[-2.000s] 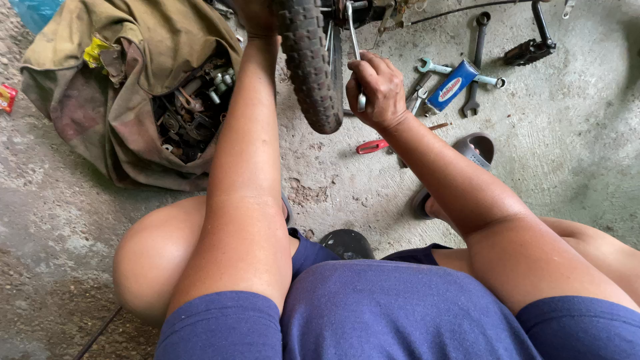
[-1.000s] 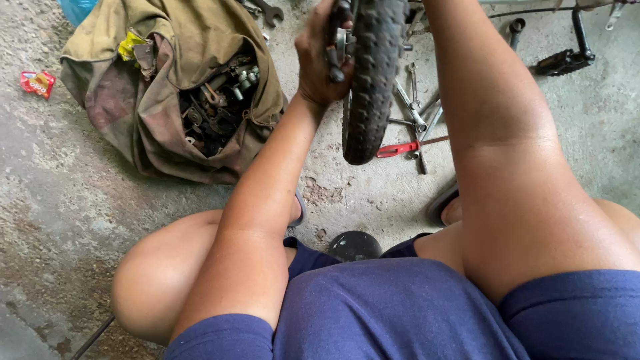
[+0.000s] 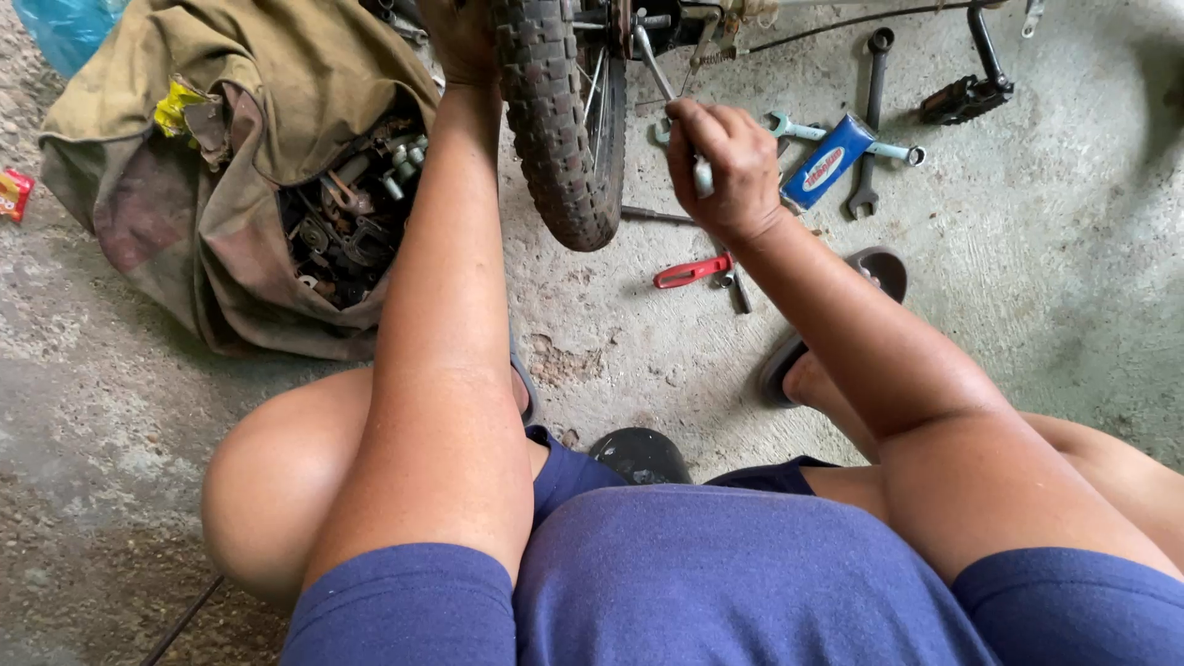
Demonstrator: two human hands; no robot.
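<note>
A bicycle wheel with a knobby tire (image 3: 555, 139) stands upright at the top centre, its axle near the upper edge. My right hand (image 3: 726, 166) is closed around a metal wrench (image 3: 655, 67), whose head meets the axle nut area on the wheel's right side. My left hand (image 3: 462, 42) is at the tire's left side, partly cut off by the top edge; its fingers are mostly hidden, so its grip cannot be told. Part of the bicycle frame and a cable (image 3: 832, 28) show beyond the wheel.
An open cloth bag (image 3: 231, 231) of metal parts lies left. On the concrete at right are a dark combination wrench (image 3: 871, 120), a light wrench (image 3: 897, 151), a blue box (image 3: 826, 165) and a crank pedal (image 3: 967, 97). A red-handled tool (image 3: 692, 271) lies below my right hand.
One second ago my right hand was out of view beyond the top edge; it is now back beside the wheel with the wrench. My left hand has moved up along the tire. The view has shifted.
</note>
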